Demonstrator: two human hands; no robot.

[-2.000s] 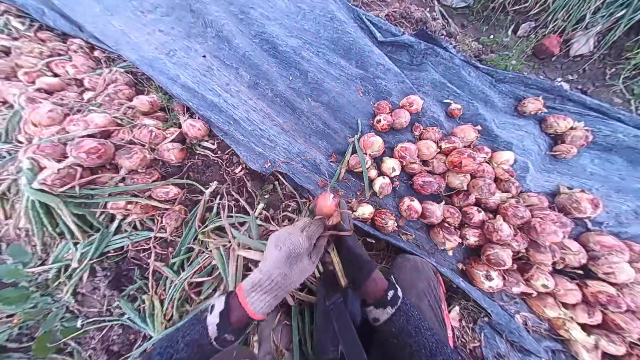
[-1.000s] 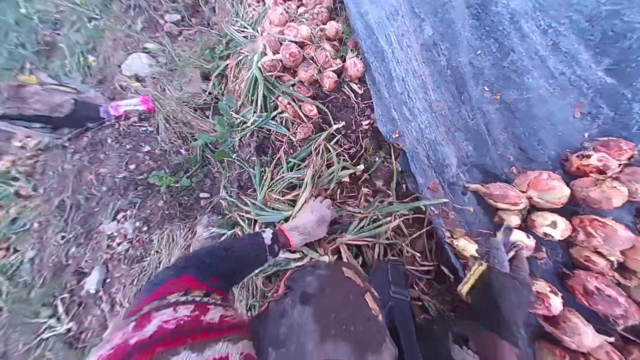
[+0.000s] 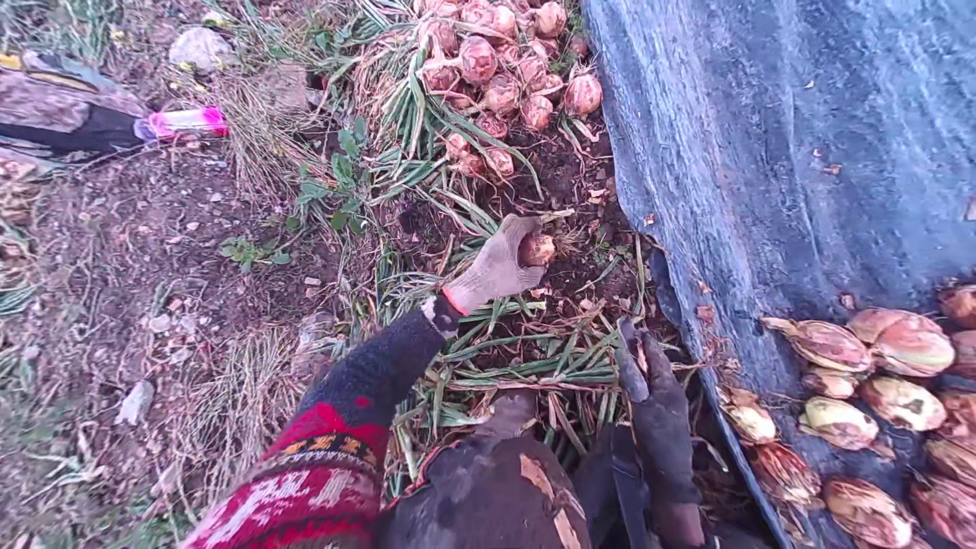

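Observation:
My left hand (image 3: pixel 499 263), in a pale knit glove with a red cuff edge, is closed around an onion (image 3: pixel 537 250) just above the soil. My right hand (image 3: pixel 646 374), in a dark glove, is low beside the tarp's edge with thumb and fingers apart; nothing shows between them. Cut green onion leaves (image 3: pixel 534 366) lie between my hands and over the ground near my knees. Beyond my left hand is a pile of onions (image 3: pixel 501 91) with green tops.
A blue-grey tarp (image 3: pixel 762 175) covers the ground on the right, with trimmed onions (image 3: pixel 865 511) at its lower right. A stone (image 3: pixel 200 47) and small weeds (image 3: pixel 343 179) are at the left. A dark item with a bright pink end (image 3: pixel 183 123) lies at the far left.
Two seconds ago both hands were together at an onion over the tarp's edge. One second ago my left hand was among the leaves; now it is farther forward around an onion. The view has swung left.

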